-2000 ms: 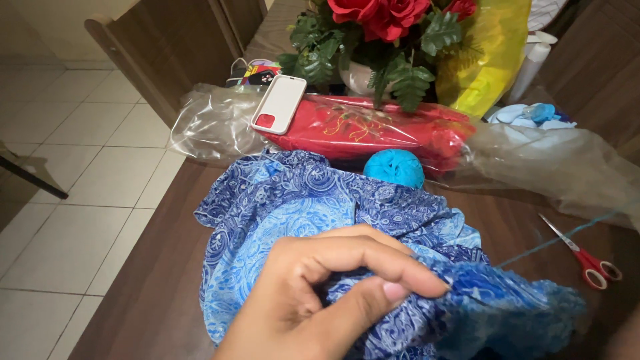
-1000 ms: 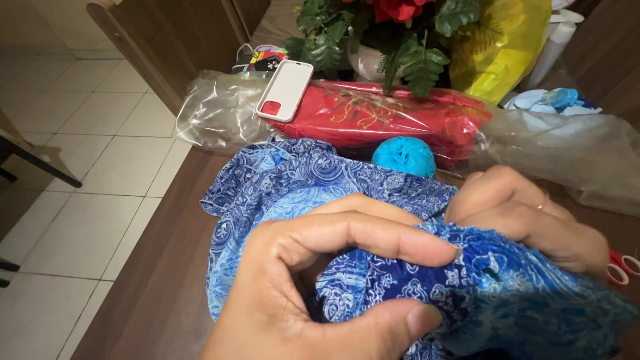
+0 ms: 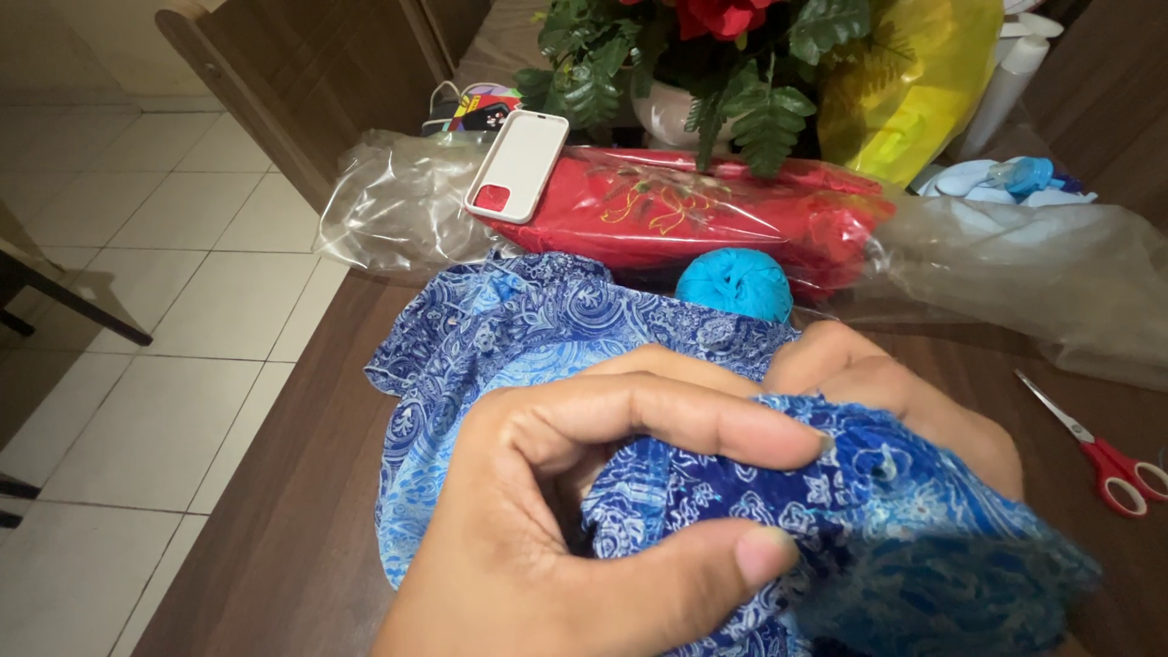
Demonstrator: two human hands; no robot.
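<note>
My left hand (image 3: 584, 493) pinches a bunched part of a blue paisley-patterned cloth (image 3: 730, 484) between thumb and fingers, in the lower middle of the head view. Behind the raised, frayed-looking edge of the cloth is my right hand (image 3: 894, 392), knuckles up; its fingertips are hidden, so what it grips cannot be told. The rest of the cloth lies spread on the brown wooden table to the left. A ball of turquoise yarn (image 3: 735, 285) rests just beyond it. Red-handled scissors (image 3: 1095, 447) lie on the table at the right, blades pointing away.
Across the back lies a red embroidered item in clear plastic wrapping (image 3: 657, 205), with a white phone case (image 3: 518, 167) on it. Behind stand a pot of artificial red roses (image 3: 675, 109), a yellow plastic bag (image 3: 903, 91) and a white bottle (image 3: 1004, 96). A wooden chair (image 3: 301, 82) stands at the left.
My right hand, out of sight two seconds ago except perhaps at the edge, has come in behind the cloth. My left hand keeps its pinch. The scissors are more fully visible than one second ago.
</note>
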